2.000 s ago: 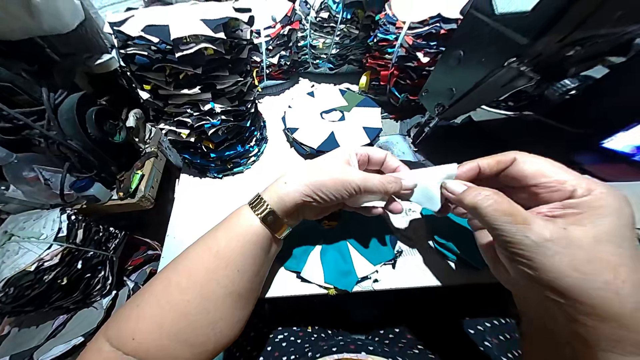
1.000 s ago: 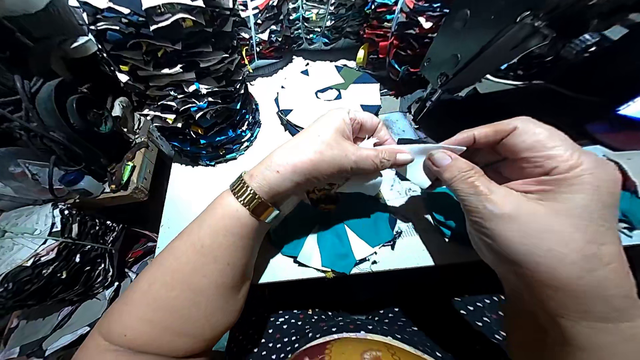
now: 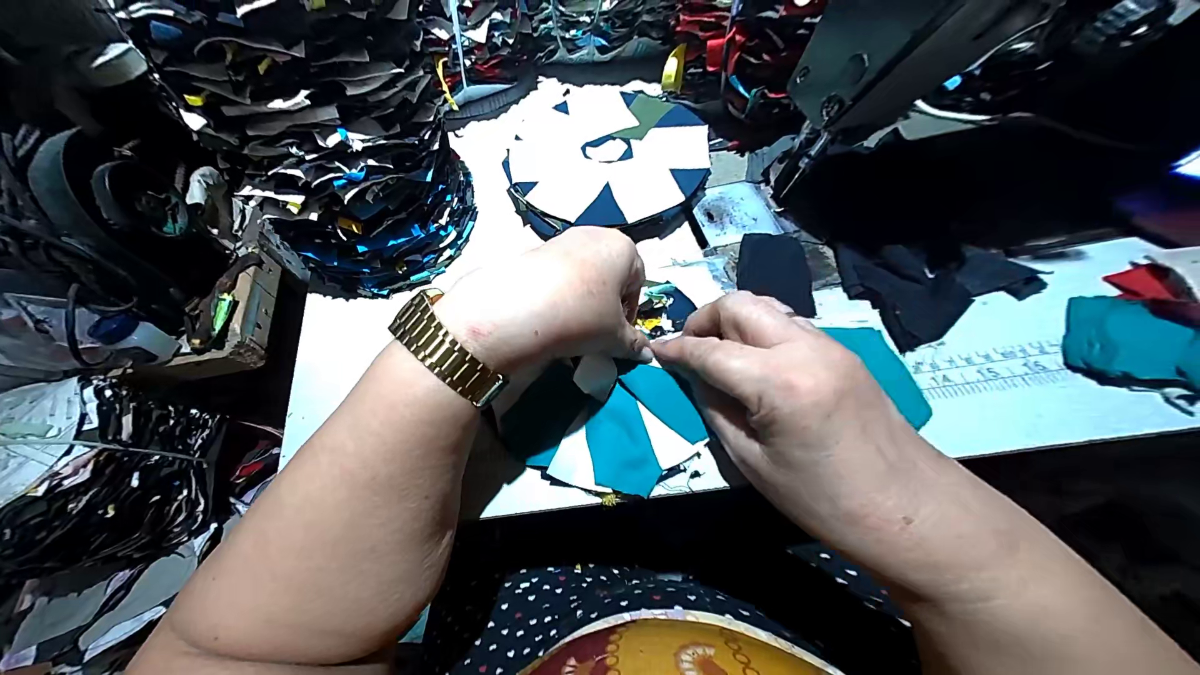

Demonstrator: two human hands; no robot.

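My left hand (image 3: 562, 305), with a gold watch (image 3: 445, 347) at the wrist, and my right hand (image 3: 778, 375) meet fingertip to fingertip over the near part of the worktable. Thumbs and forefingers are pinched together, and a small pale piece of fabric (image 3: 594, 377) shows just below the left fingertips; whether it is held cannot be told. Under both hands lies a round of teal and white fabric wedges (image 3: 622, 450), partly covered. Beyond them rests a round stack of white and navy fabric pieces (image 3: 600, 178) with a hole in its middle.
A sewing machine head (image 3: 872, 66) stands at the back right. Dark fabric scraps (image 3: 923, 286), a teal piece (image 3: 1130, 347) and a printed ruler scale (image 3: 984, 370) lie right. A tall stack of layered scraps (image 3: 347, 141) rises back left, beside a wooden box (image 3: 248, 309).
Both hands have come down closer to the teal and white round, their fingertips now touching. The white fabric stretched between them earlier is mostly out of sight. The view has shifted.
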